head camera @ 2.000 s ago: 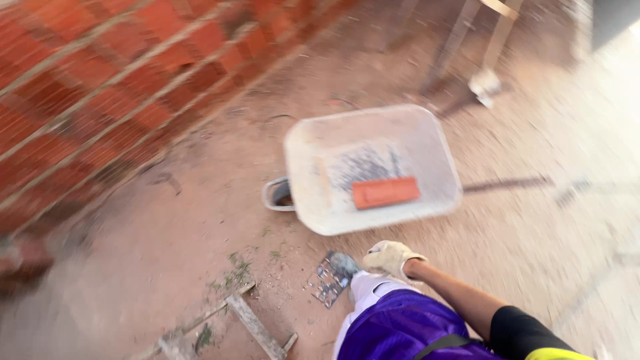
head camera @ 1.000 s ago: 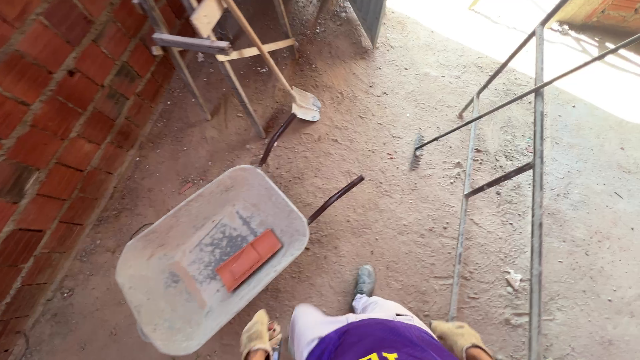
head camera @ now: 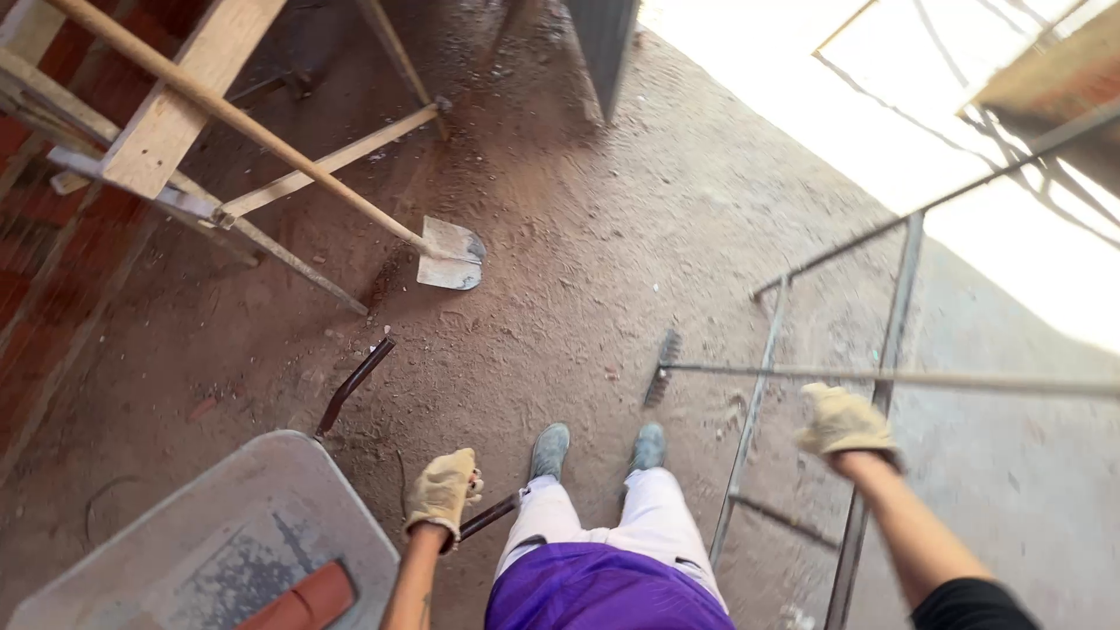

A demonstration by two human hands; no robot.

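Observation:
My left hand [head camera: 443, 494], in a pale work glove, is beside the near handle [head camera: 488, 516] of a wheelbarrow; its fingers are curled, and whether they touch the handle is unclear. Left of it is the wheelbarrow's grey tray [head camera: 201, 534], with a reddish clay block [head camera: 308, 598] lying inside. The far handle [head camera: 353, 385] sticks out free. My right hand [head camera: 847, 423], also gloved, is over the metal frame [head camera: 891, 350] on the right, just below the long handle of a rake [head camera: 665, 367]. The glove's fingers are bent and nothing shows in them.
A shovel [head camera: 451, 254] leans on a wooden trestle [head camera: 188, 96] at the upper left, near a brick wall [head camera: 52, 254]. A dark panel [head camera: 605, 52] stands at the top. The metal frame occupies the right side. Loose dirt covers the ground [head camera: 542, 350].
The view has turned, and the wheelbarrow now sits at the lower left. Both legs and boots show now. My right hand has risen from the bottom edge to over the metal frame.

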